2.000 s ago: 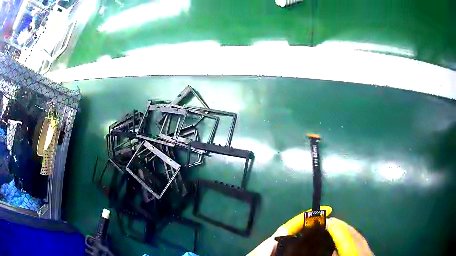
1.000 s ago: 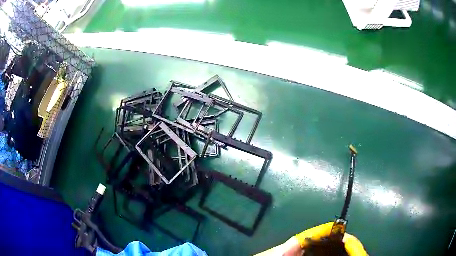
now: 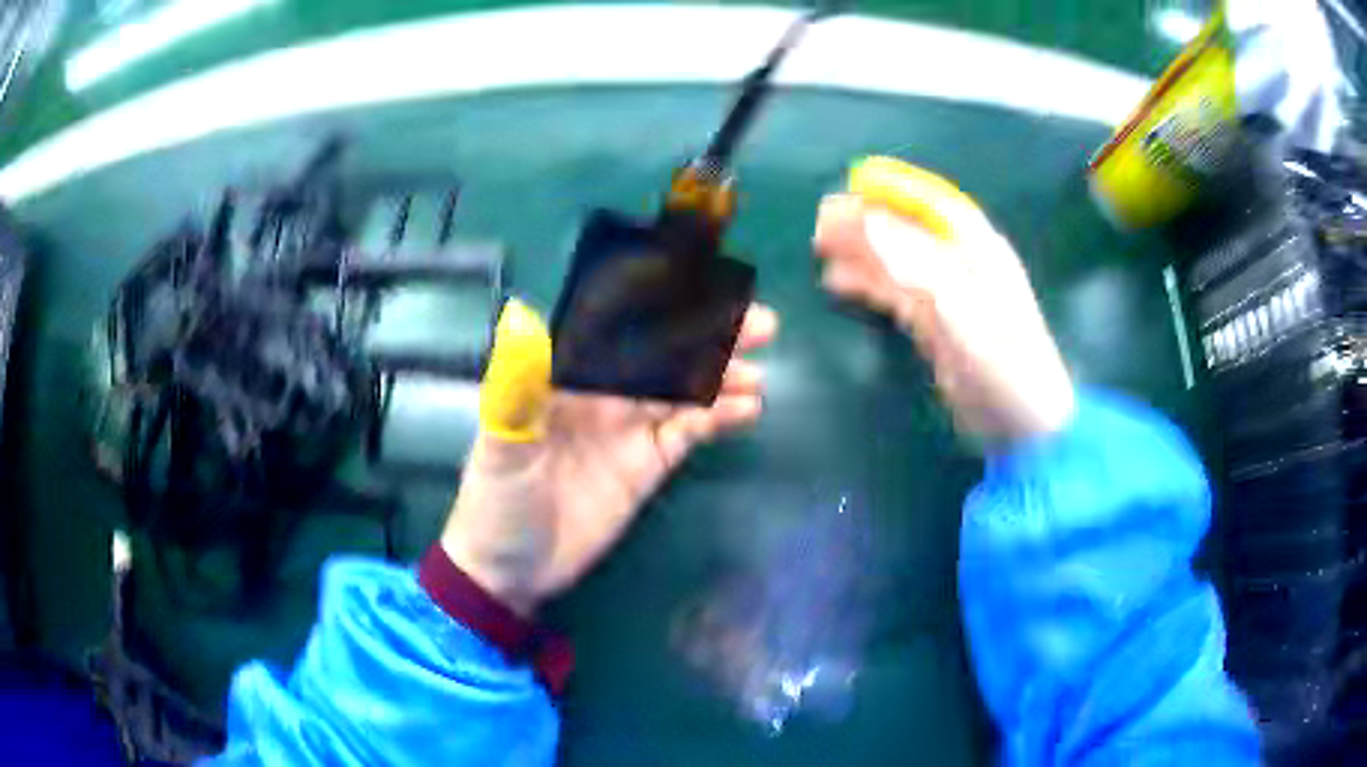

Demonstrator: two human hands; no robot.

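Observation:
My left hand [image 3: 577, 450], with a yellow cot on the thumb and a dark red band at the wrist, holds a dark square display module [image 3: 652, 312] from below. The module's flex cable [image 3: 753, 99] points up and to the right, with an orange patch at its base. My right hand [image 3: 937, 292] is to the right of the module, apart from it, blurred, with a yellow cot on a finger. Its fingers are curled, and I cannot tell if anything is between them.
A blurred pile of black frames [image 3: 240, 345] lies at the left. A clear shiny film [image 3: 795, 622] lies below my hands. A yellow can [image 3: 1177, 143] stands at upper right, above a dark ribbed tray stack [image 3: 1274, 450]. A black hand tool [image 3: 135, 674] is at lower left.
Both hands and blue sleeves have come into full view. The module is now higher, lying over my left palm, with my right hand apart from it. The view has shifted right, showing the can and trays.

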